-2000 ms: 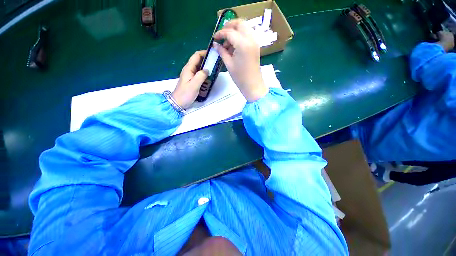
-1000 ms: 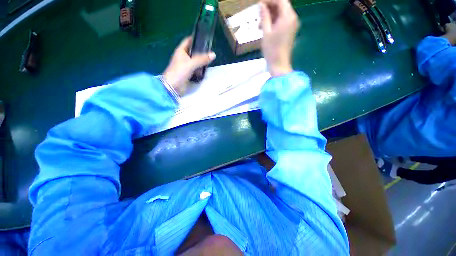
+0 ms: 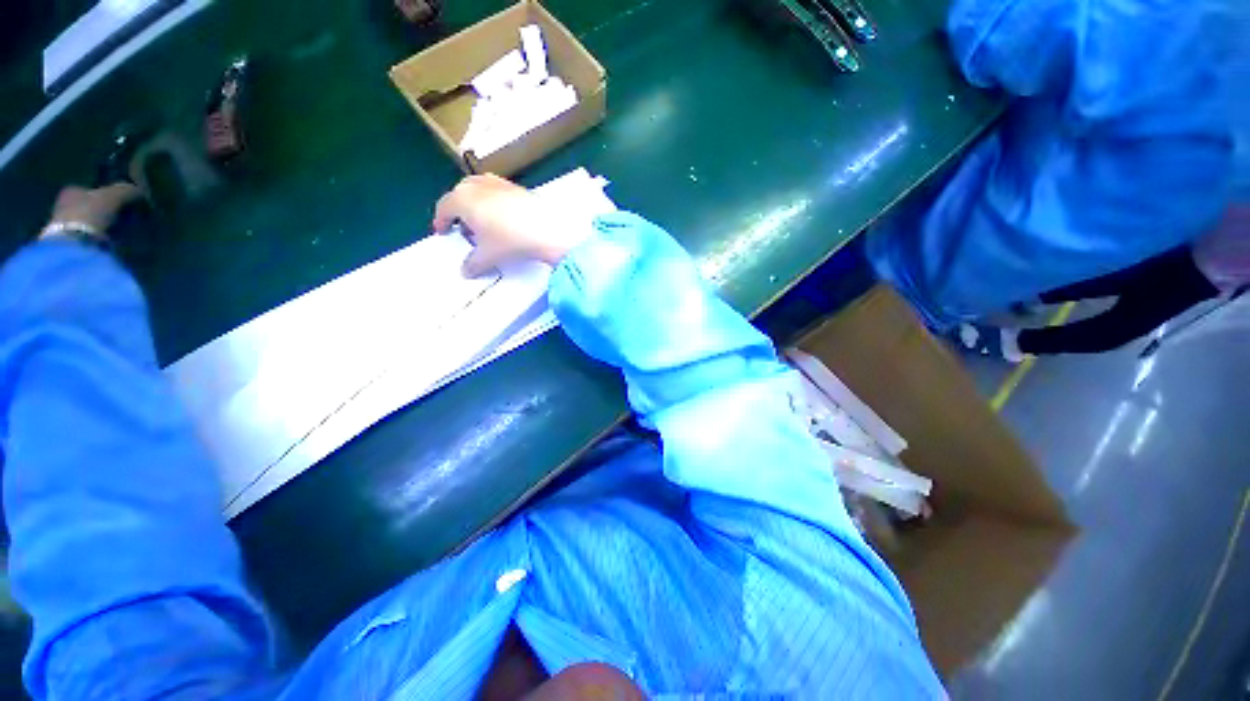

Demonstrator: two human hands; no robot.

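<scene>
Long white sheets lie on the dark-green bench in front of me. My right hand is over their right end, thumb and fingers apart, with nothing visible in it. My left hand is stretched out at the far left, its fingertips at a dark, blurred thing, perhaps a device unit; whether it grips this cannot be told. A black device unit with a brown-red end lies to the right of my left hand.
An open small cardboard box with white pieces stands behind the sheets. Curved black units lie at the far right. A person in a blue smock is at the right. A large carton with white strips stands beside the bench edge.
The black unit is no longer in my left hand, which has moved far left. My right hand has come down from the small box onto the sheets. The view has shifted.
</scene>
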